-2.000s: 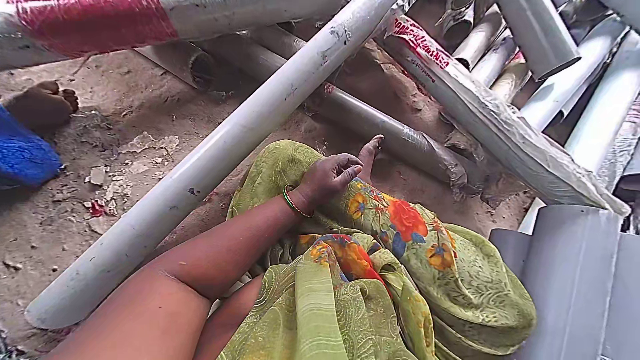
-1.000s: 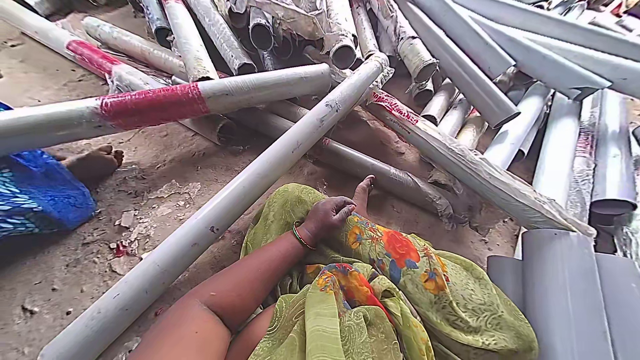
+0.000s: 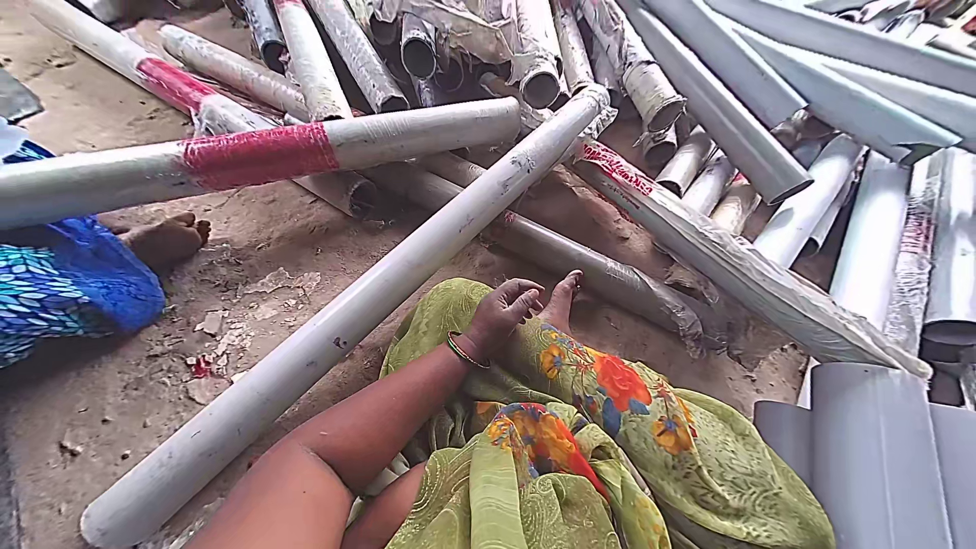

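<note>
My left hand rests on my raised knee, under green cloth printed with flowers. Its fingers are loosely curled with small gaps between them, and nothing shows in them. Thin bangles circle the wrist. A long grey pipe lies diagonally just to the left of that hand and forearm, touching neither hand. Bare toes stick out beyond the knee, beside the fingers. My right hand is not in view. Another grey pipe with a red band reaches in from the left, its end near the diagonal pipe's upper end.
Many pipes are heaped across the back, some in torn plastic wrap. A wrapped length with red print slants toward the right. Grey curved pieces stand at the lower right. Another person's foot and blue patterned clothing are at the left.
The view has tilted up, bringing in more of the heap. The red-banded pipe at the left has swung lower in view relative to the diagonal pipe. My left hand stays on the knee.
</note>
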